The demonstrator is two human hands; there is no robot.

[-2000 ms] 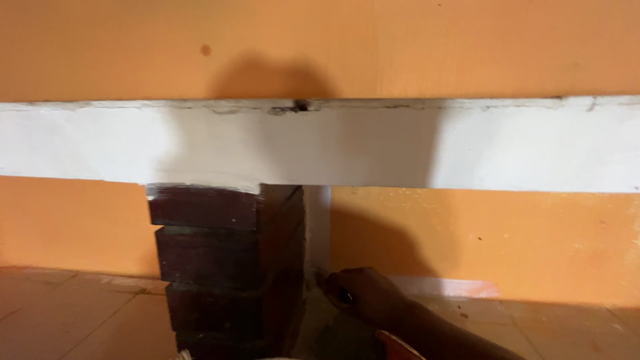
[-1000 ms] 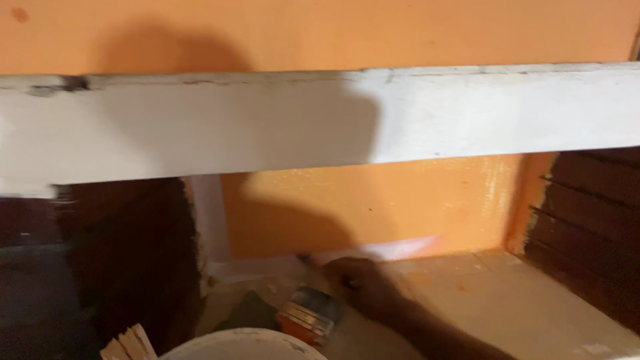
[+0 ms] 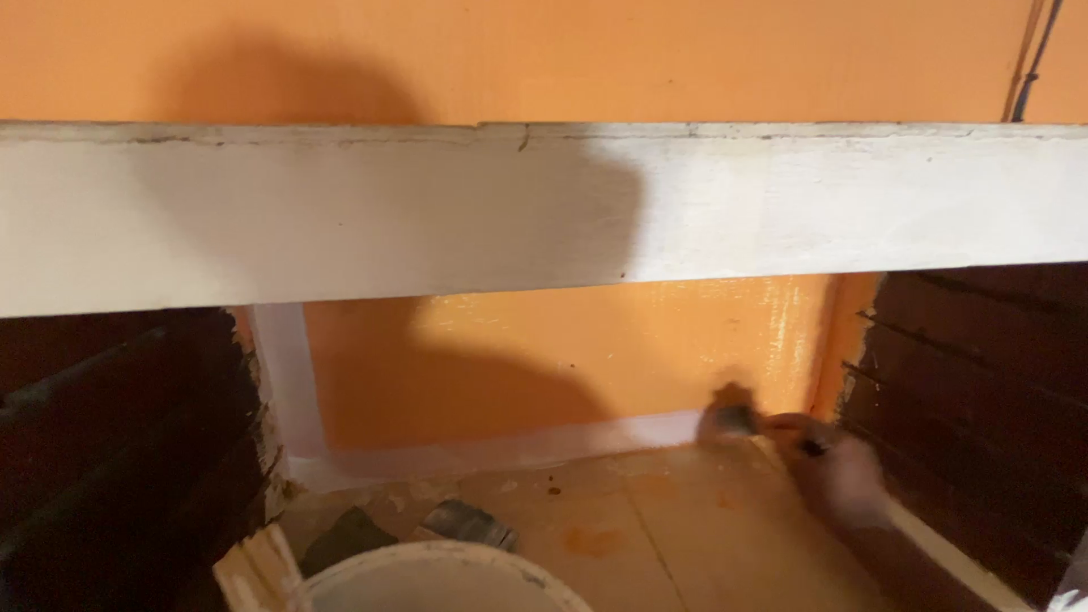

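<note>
My right hand (image 3: 837,467) is low on the right, blurred, closed around a paintbrush (image 3: 735,420). The brush's dark head is at the foot of the orange wall (image 3: 510,374), at the right end of a pale painted band (image 3: 544,442). That band runs along the wall's base and up its left corner (image 3: 289,374). A round tub (image 3: 442,557) with a pale rim stands at the bottom edge. Behind it lie a dark, flat piece (image 3: 348,540) and a grey-topped block-like object (image 3: 470,523). My left hand is out of view.
A white horizontal ledge (image 3: 765,200) spans the view above the recess. Dark grooved side walls stand at left (image 3: 127,425) and right (image 3: 977,399). Pieces of wood (image 3: 259,565) stick up beside the tub. The tiled floor (image 3: 595,535) has orange stains. A dark cord (image 3: 1031,72) hangs at upper right.
My right hand has moved to the right along the base of the wall with the brush. The pale band reaches farther right than before. The view has shifted right.
</note>
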